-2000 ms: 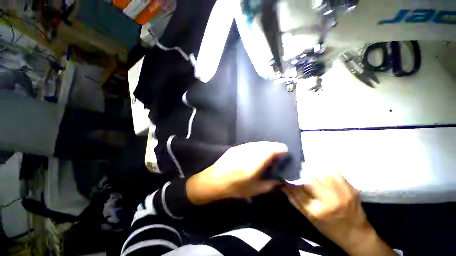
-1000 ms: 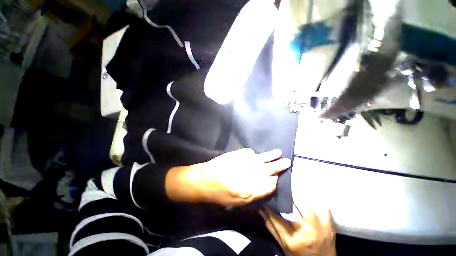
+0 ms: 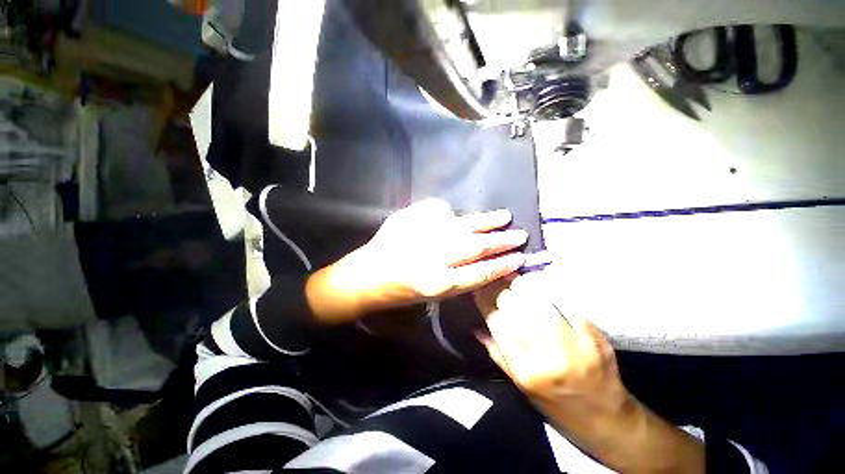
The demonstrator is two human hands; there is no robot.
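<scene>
A black garment panel [image 3: 477, 176] lies on the machine bed, its right edge running up to the presser foot and needle [image 3: 521, 118] under the bright light. My left hand [image 3: 422, 255] lies palm down on the panel, fingers spread and pointing right towards its edge; its thumb is not clearly seen. My right hand [image 3: 556, 356] is at the panel's near corner, fingers bent and closed on the cloth edge just below my left fingertips. Thin white piping [image 3: 283, 227] curves through the dark cloth to the left of my left hand.
The sewing machine head [image 3: 704, 11] is above the bed [image 3: 686, 278], which has a dark joint line. Black-handled scissors [image 3: 786, 60] and metal snips [image 3: 672, 81] lie right of the needle. Cluttered surfaces and pale cloth [image 3: 134, 167] are at the far left.
My left hand, bent over the cloth near its lower edge at first, now lies flatter on it with fingers extended. The panel's near end is closer to the needle. The camera view has shifted.
</scene>
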